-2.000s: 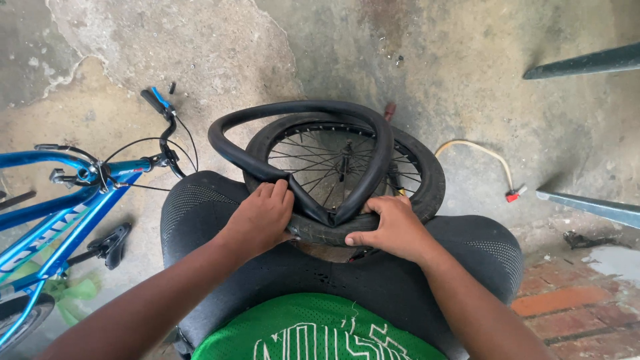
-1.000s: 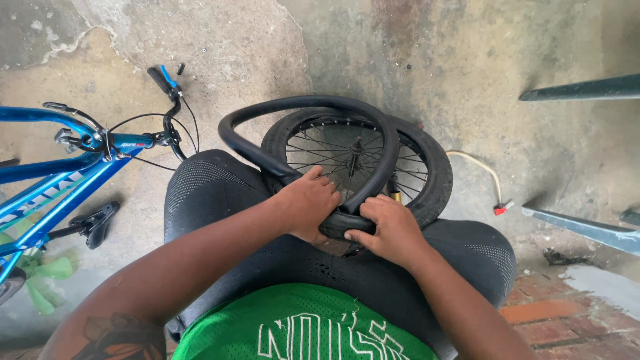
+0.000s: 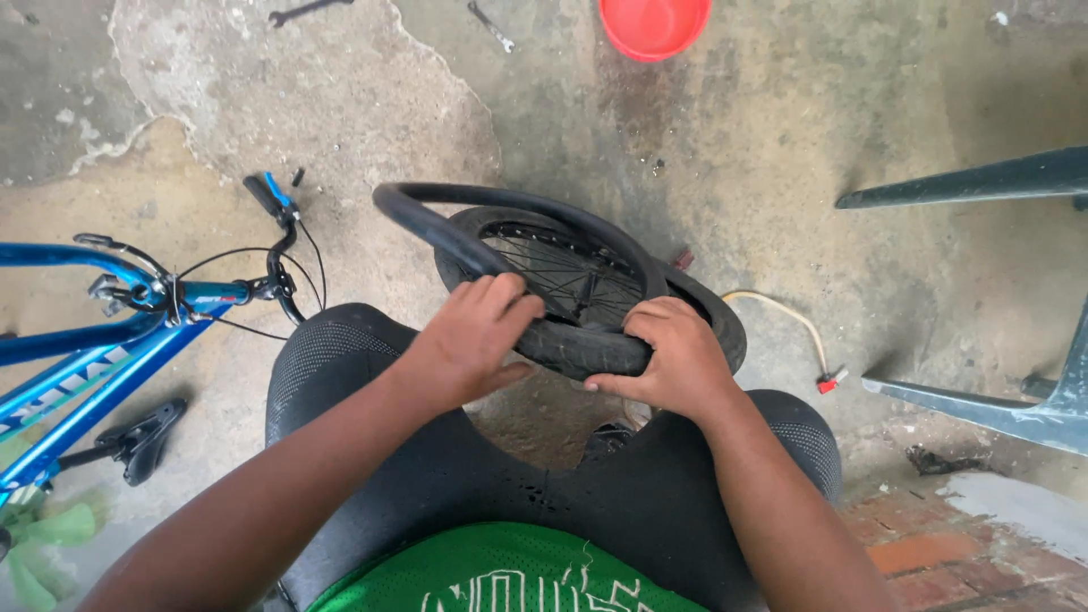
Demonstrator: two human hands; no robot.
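A spoked bicycle wheel with a black tire (image 3: 586, 350) tilts between my knees. A black inner tube (image 3: 518, 200) loops above the wheel, and its lower part runs into the tire at the near side. My right hand (image 3: 676, 353) grips the tire's near edge, fingers over the top and thumb along the tread. My left hand (image 3: 480, 340) touches the tube and tire to the left with its fingertips, its thumb apart from the tread. The hub (image 3: 588, 289) and spokes show through the loop.
A blue bicycle frame (image 3: 127, 374) lies at the left. Two wrenches (image 3: 310, 12) (image 3: 491, 27) and a red basin (image 3: 654, 25) are at the top. On the right are a hose with a red end (image 3: 803, 327) and green plastic chair legs (image 3: 960, 178).
The wheel has tilted, showing more of its near tread. My left hand has moved away from my right hand, with its thumb now off the tire. The view takes in more floor ahead.
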